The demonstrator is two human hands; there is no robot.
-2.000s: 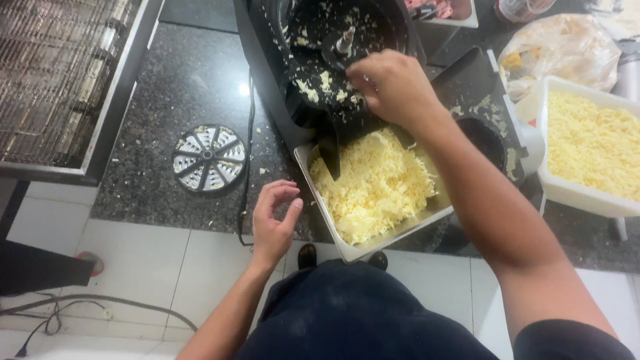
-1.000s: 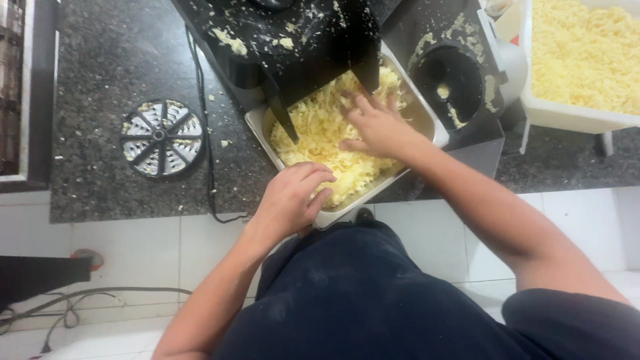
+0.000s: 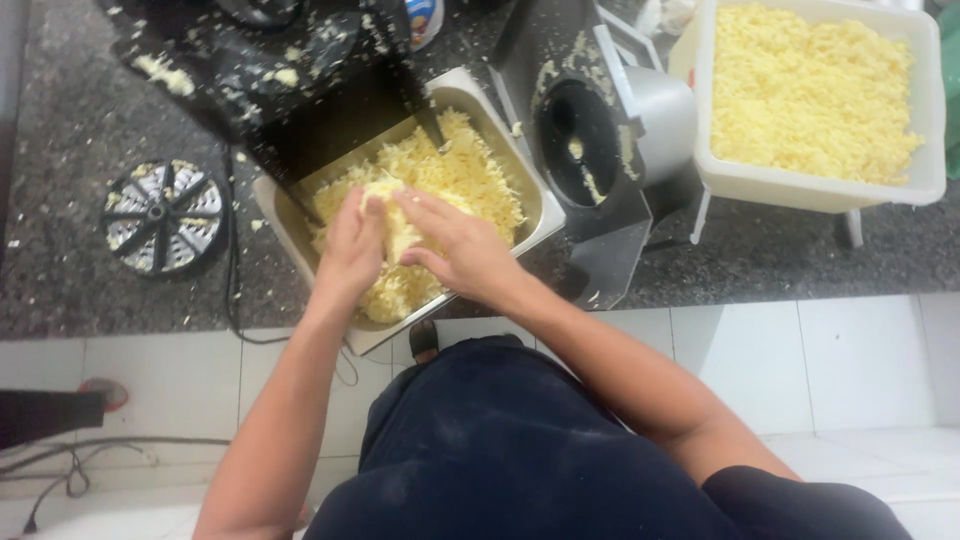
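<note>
Pale yellow grated cheese (image 3: 480, 169) fills a rectangular metal pan (image 3: 536, 191) that stands under the black chute of a food-cutting machine (image 3: 322, 97). Above the pan, a clump of the cheese (image 3: 397, 225) is pressed between my two hands. My left hand (image 3: 352, 240) lies along its left side, fingers pointing up the view. My right hand (image 3: 461, 244) covers its right side, with the thumb below. Part of the clump is hidden by the fingers. Cheese shreds are scattered over the machine's black surface.
A round grating disc (image 3: 161, 217) lies on the speckled stone counter (image 3: 60, 292), beside a black cable (image 3: 232, 262). Right of the pan is a black and grey machine part with a round opening (image 3: 577, 142). A white plastic tub (image 3: 817, 191) of grated cheese stands at the right.
My right hand has left the machine's interior and come down to the pan. Both hands, apart in the earlier frames, now meet around a clump of cheese. The view has shifted.
</note>
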